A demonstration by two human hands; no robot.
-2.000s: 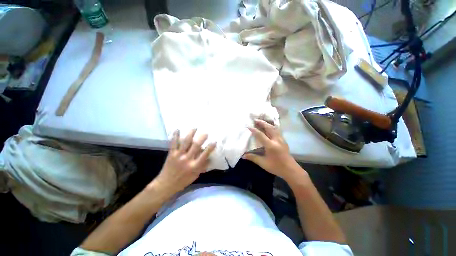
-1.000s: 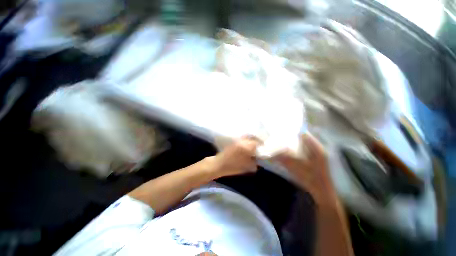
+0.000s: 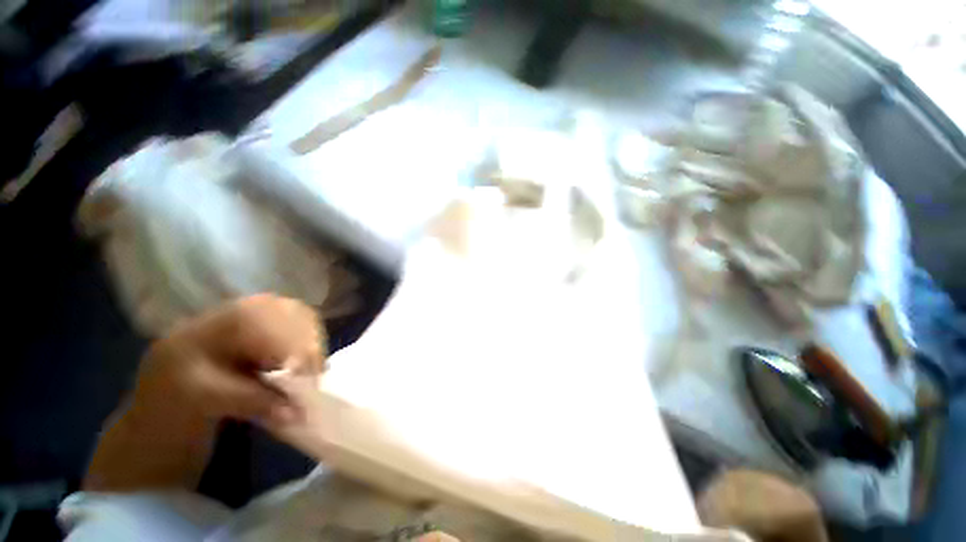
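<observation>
A cream garment [image 3: 508,360] is stretched from the white pressing table towards me, its near edge raised in front of my body. My left hand [image 3: 238,360] grips the left corner of that edge between thumb and fingers. My right hand [image 3: 763,508] is blurred at the lower right, at the right corner of the edge; its fingers are not clear. The steam iron [image 3: 810,408], with an orange-brown handle, rests on the table at the right. The picture is blurred and the cloth is overexposed.
A crumpled cream garment pile [image 3: 779,201] lies on the table at the right. A tan strip [image 3: 365,106] lies at the back left. A beige bundle [image 3: 201,244] hangs at the left. A small yellow-tan bar [image 3: 888,330] is behind the iron. A green-labelled bottle [image 3: 450,16] stands at the back.
My hands have moved apart, pulling the garment's near edge wide and towards me. The view has turned and shifted, so the table appears more slanted.
</observation>
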